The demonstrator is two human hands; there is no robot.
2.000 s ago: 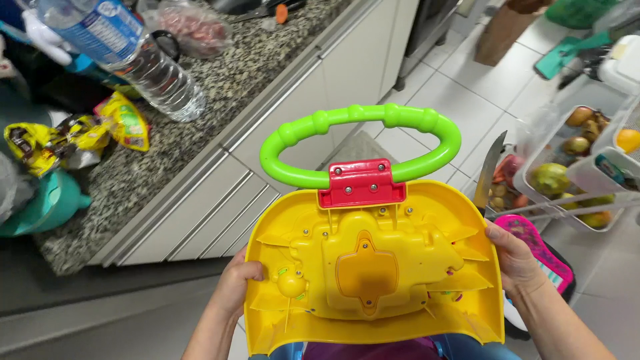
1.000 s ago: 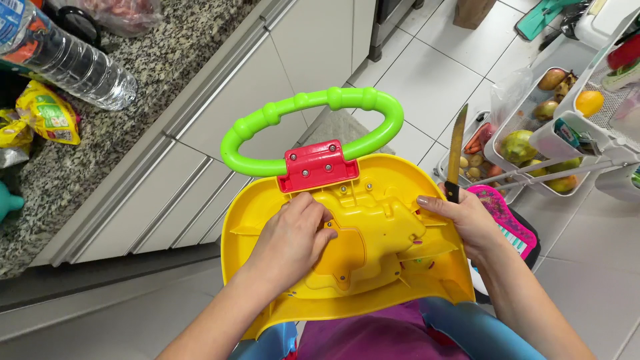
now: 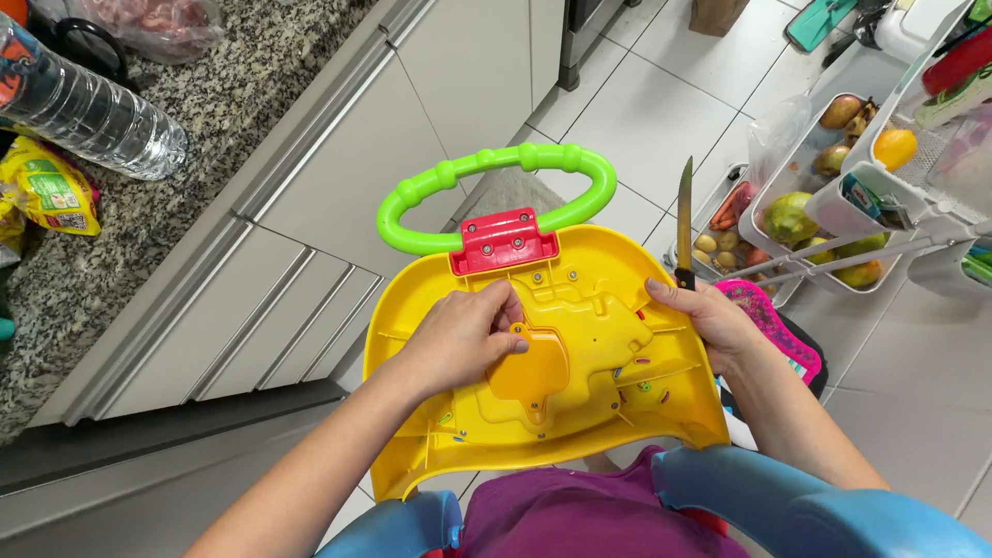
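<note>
A yellow plastic toy panel (image 3: 597, 333) lies with its hollow, ribbed underside facing up. A green ring handle (image 3: 496, 159) joins its far edge through a red plastic bracket (image 3: 504, 242) with screws. An orange battery cover (image 3: 535, 376) with a screw at each end sits in the middle. My left hand (image 3: 465, 333) has its thumb and fingertips at the cover's upper screw; whether anything is between them cannot be told. My right hand (image 3: 717, 322) holds a knife (image 3: 684, 225) by its black handle, blade pointing away, and grips the panel's right edge.
Blue plastic parts (image 3: 775, 480) flank my purple-clothed lap. On the left, a granite counter (image 3: 256, 85) bears a water bottle (image 3: 101, 108) and a yellow packet (image 3: 50, 186), above cabinet drawers. A rack basket (image 3: 783, 209) with fruit and a pink patterned object (image 3: 767, 318) are at the right.
My left hand has let go of the panel's left edge and moved to the battery cover's upper screw. My right hand has stayed at the right edge with the knife.
</note>
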